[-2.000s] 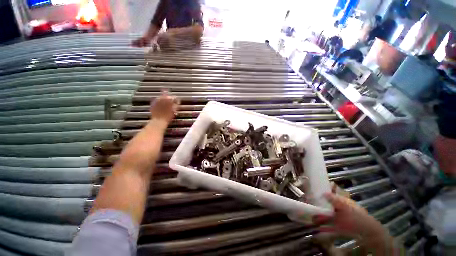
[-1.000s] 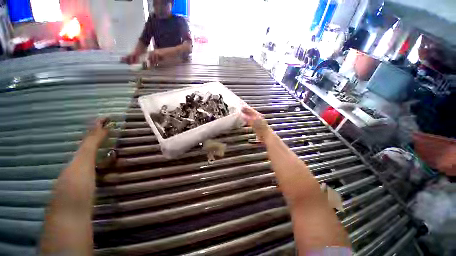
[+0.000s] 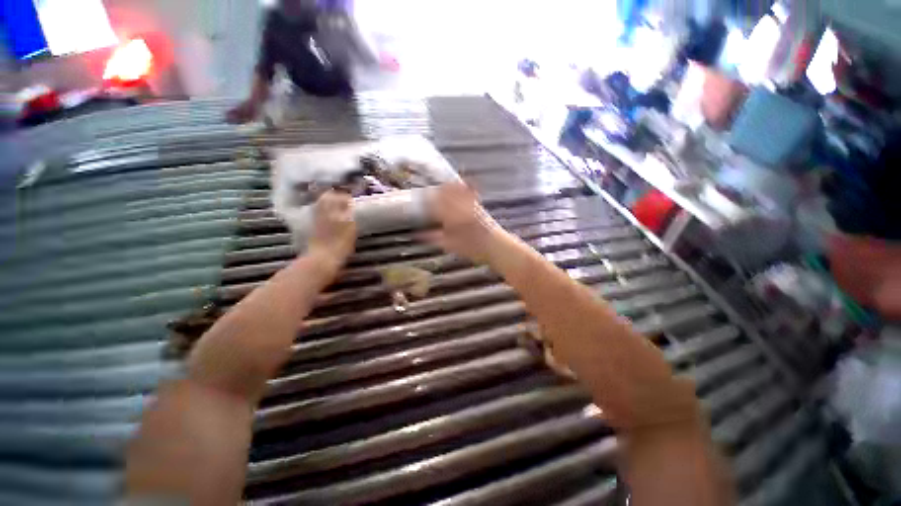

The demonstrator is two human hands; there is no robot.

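A white rectangular bin point(image 3: 385, 213) holds metal clips point(image 3: 370, 175) and rests on the bare steel tubes point(image 3: 395, 371). My left hand point(image 3: 334, 225) is at the bin's near wall, closed on its rim. My right hand point(image 3: 457, 217) is at the bin's near right corner; it is blurred and its fingers are hard to make out. The pleated curtain panel point(image 3: 119, 247) covers the tubes on the left. A small beige pad point(image 3: 407, 281) lies on the tubes just in front of the bin.
Dark clips point(image 3: 196, 326) sit at the curtain's edge. Another beige piece point(image 3: 549, 354) lies beside my right forearm. A person point(image 3: 304, 54) in dark clothing stands at the far end. A cluttered bench point(image 3: 672, 183) with a red item point(image 3: 654, 210) runs along the right.
The bin has moved away from me, toward the far end. My left hand has moved from the curtain's edge to the bin. My right hand has shifted slightly left along with the bin.
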